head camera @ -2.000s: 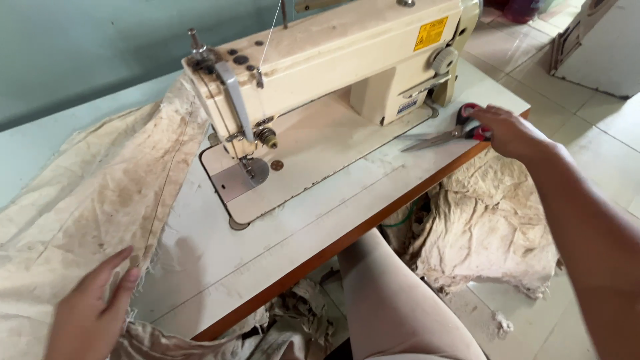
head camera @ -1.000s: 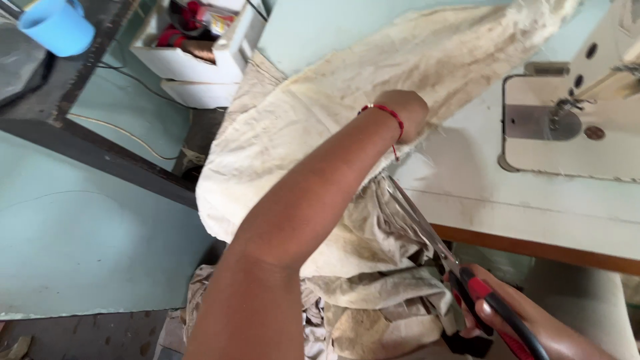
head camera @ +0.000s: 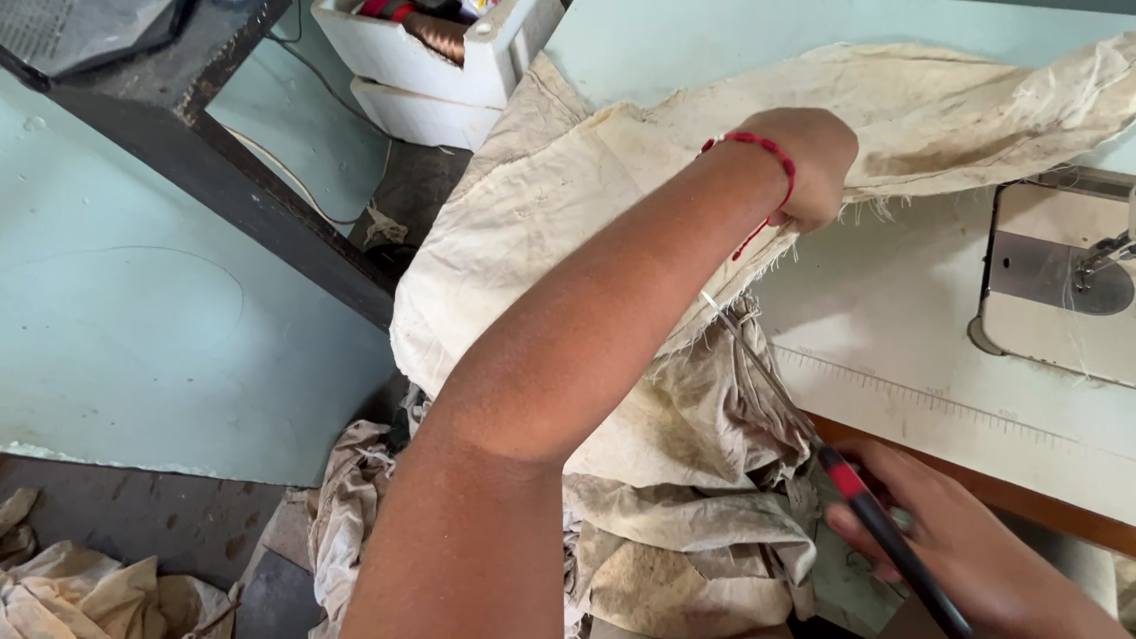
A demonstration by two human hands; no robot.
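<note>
My left hand [head camera: 812,169], with a red cord bracelet at its wrist, is closed on the frayed edge of a stained cream cloth [head camera: 532,231]. The cloth lies over the sewing table and hangs off its left end in folds. My right hand [head camera: 914,524] holds scissors [head camera: 852,488] with black and red handles. Their blades point up and left, with the tips against the cloth's frayed edge, below my left wrist. The bed and needle plate of a sewing machine [head camera: 1056,275] are at the right.
A printed ruler [head camera: 932,395] runs along the table's front. A white foam box [head camera: 426,53] holding spools stands behind, beside a dark metal frame [head camera: 222,169]. More crumpled cloth [head camera: 106,595] lies on the floor at lower left.
The view has swung left. Two seconds ago my right hand was on the scissors at the table's right edge; now it holds them at the cloth. My left hand, open earlier, has closed on the cloth.
</note>
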